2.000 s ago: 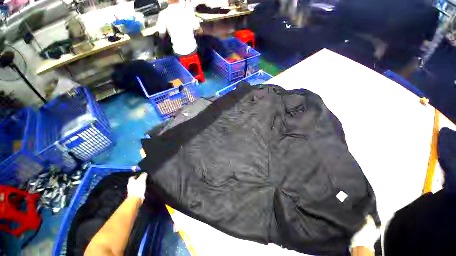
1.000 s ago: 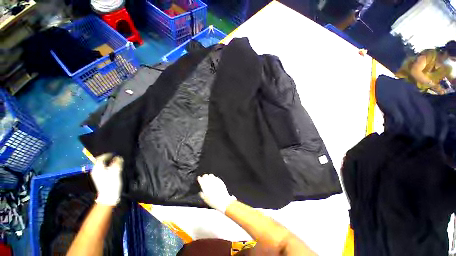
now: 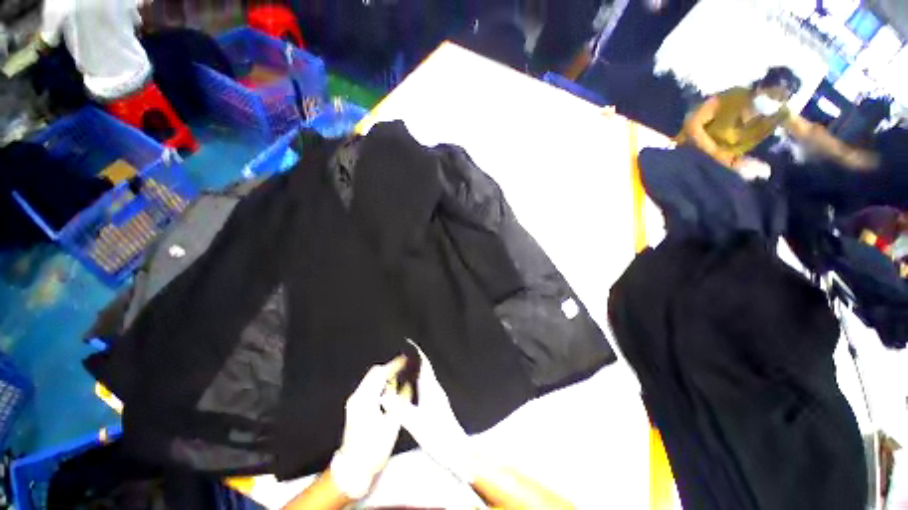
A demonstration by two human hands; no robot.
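Observation:
A black lined jacket [image 3: 329, 299] lies spread on the white table [image 3: 538, 159], matte cloth over its front and shiny creased lining showing at the left and right. A small white label [image 3: 569, 308] sits on its right part. My left hand [image 3: 366, 428], in a white glove, and my right hand [image 3: 438, 416], also gloved, are close together over the jacket's near edge. Their fingers meet around a small dark patch. Blur and overlap hide whether it is cloth they pinch.
Dark garments [image 3: 747, 369] are piled at the right. A grey garment [image 3: 184, 239] lies beyond the jacket at the left. Blue crates [image 3: 129, 224] and red stools [image 3: 149, 112] stand on the floor. A masked person [image 3: 742, 125] sits at the upper right; another person [image 3: 100, 50] is at the upper left.
The jacket's left front has been folded inward, covering much of the lining. My left hand has moved from the left edge to meet my right hand. The view has shifted to the right.

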